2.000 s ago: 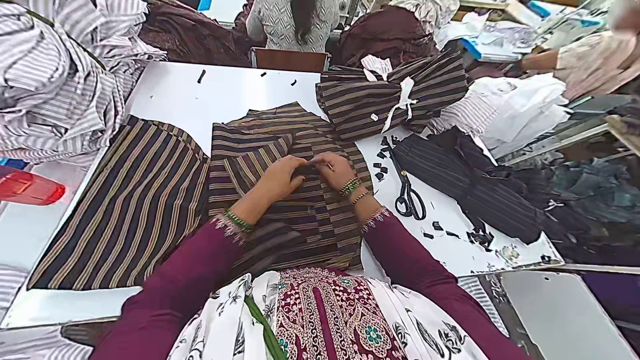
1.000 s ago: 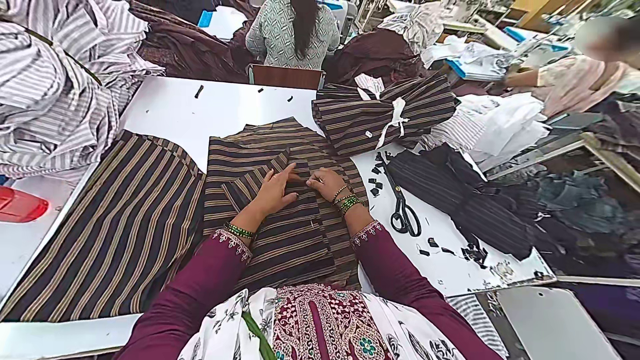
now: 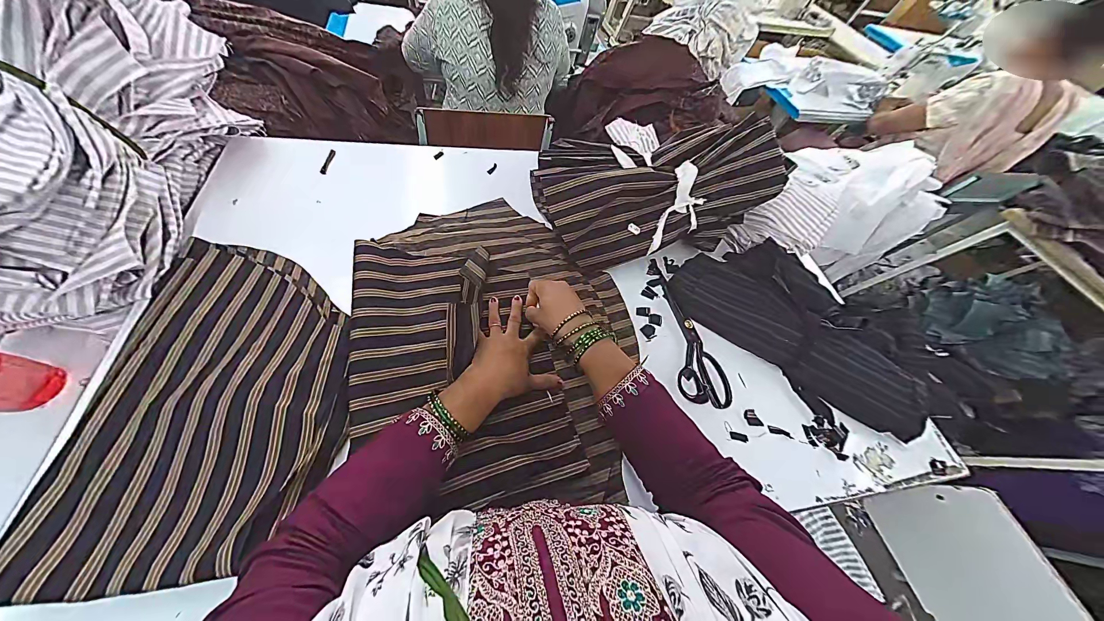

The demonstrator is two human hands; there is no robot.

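A dark striped garment piece [image 3: 405, 345] lies flat on the white table before me, over a browner striped layer that shows past its top and right edges. My left hand [image 3: 507, 354] rests on it with the fingers spread. Close beside it, my right hand [image 3: 556, 310] has its fingers curled down at the cloth; whether they pinch the fabric is hidden. Left of my hands a narrow striped strip [image 3: 473, 276] stands out from the garment. Black-handled scissors [image 3: 703, 371] lie on the table to the right. Another striped piece [image 3: 198, 414] is spread at the left.
A striped bundle tied with white cloth [image 3: 664, 190] lies at the back right, near dark folded fabric [image 3: 793, 328]. Small black scraps [image 3: 824, 435] are scattered by the scissors. Grey-striped garments [image 3: 86, 164] are heaped at left. A person [image 3: 483, 52] sits beyond the table; another is at far right.
The left hand's fingers have spread on the cloth, and the right hand's have curled more. A flap lying slanted left of the hands one second ago has shifted, and a narrow strip shows there now.
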